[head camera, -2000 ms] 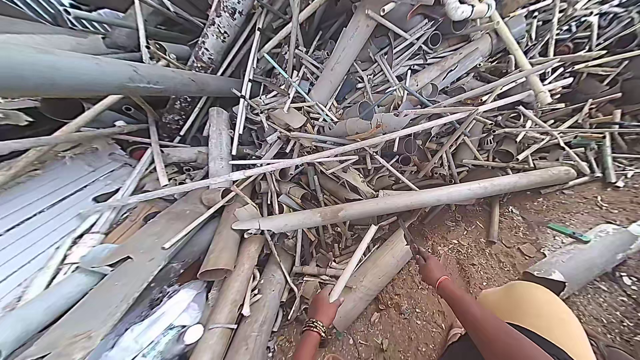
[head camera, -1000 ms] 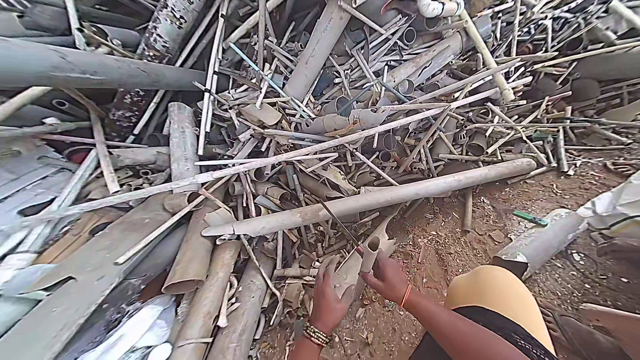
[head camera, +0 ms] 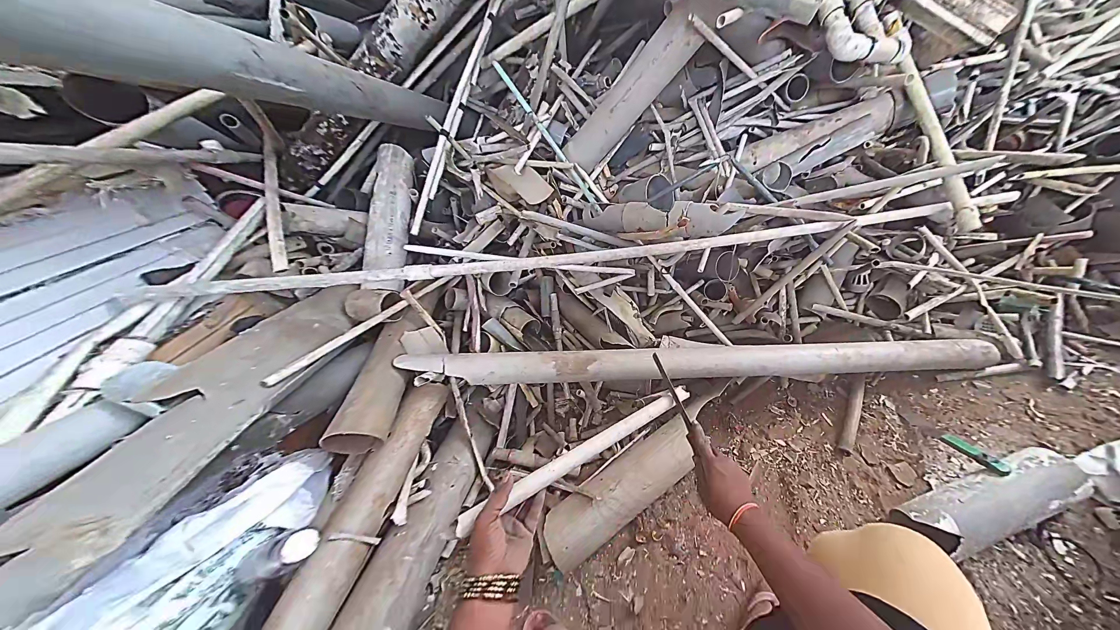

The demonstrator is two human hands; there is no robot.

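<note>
My left hand [head camera: 505, 535], with bangles at the wrist, is at the lower end of a thin pale plastic pipe [head camera: 582, 453], palm up, fingers against it. My right hand [head camera: 722, 481] grips the handle of a long thin dark blade [head camera: 672, 385], which crosses the pipe's upper end and points up toward a long grey pipe [head camera: 700, 360] lying across the heap. Beneath the thin pipe, a wider grey pipe piece [head camera: 621, 494] rests on the ground between my hands. Whether the blade touches the thin pipe cannot be told.
A tangled heap of scrap pipes [head camera: 612, 219] fills the far side. Wide pipes [head camera: 372, 499] and a white plastic sheet [head camera: 219, 542] lie at left. At right are a green-handled tool [head camera: 976, 455] and a large grey pipe [head camera: 997, 503] on littered soil [head camera: 787, 429].
One second ago both hands were at a short, wide broken pipe piece; now my left hand is at a thin pale pipe. My right hand has moved away from my left.
</note>
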